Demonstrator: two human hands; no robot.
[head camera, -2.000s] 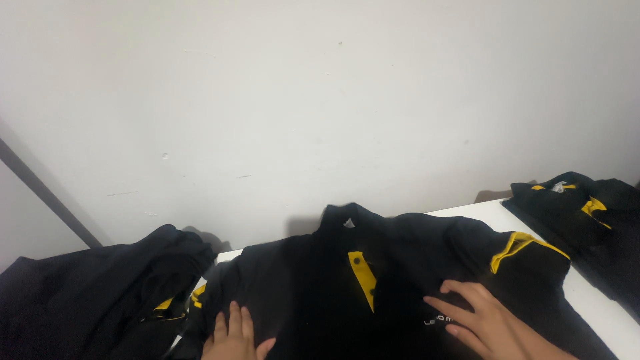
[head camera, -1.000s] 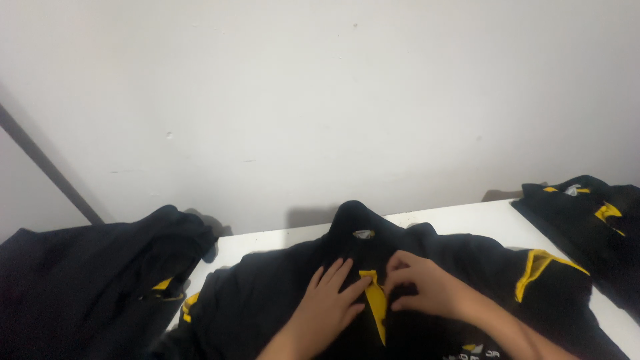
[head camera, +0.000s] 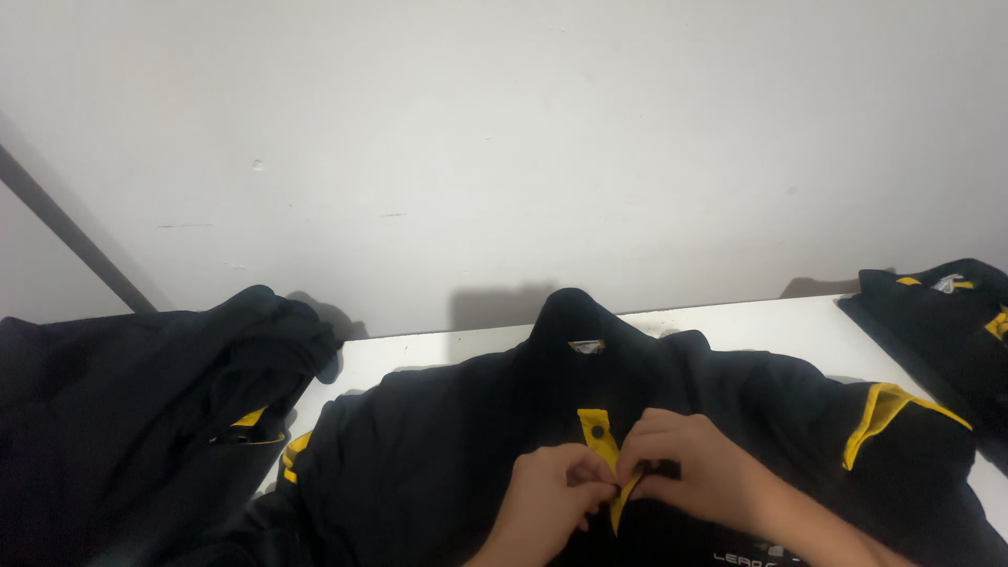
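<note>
A black polo shirt (head camera: 441, 425) with yellow sleeve trim lies spread face up, its collar toward the wall. Down its neck opening runs a yellow button placket (head camera: 597, 441) with a dark button near the top. My left hand (head camera: 555, 488) pinches the lower placket from the left, fingertips and thumb together. From the right, my right hand (head camera: 681, 465) grips the placket's other edge, its fingertips almost touching those of my left hand. Lettering shows on the chest beneath my right forearm. The shirt's lower part is out of view.
Under the shirt is a white table (head camera: 756, 315) against a pale wall (head camera: 504, 157). A heap of dark garments (head camera: 157, 394) with a bit of yellow trim is at the left. Another black and yellow shirt (head camera: 929, 339) lies at the right edge.
Two seconds ago both hands lay apart on the shirt, one at each side. They have come together at the yellow placket and now pinch its lower part.
</note>
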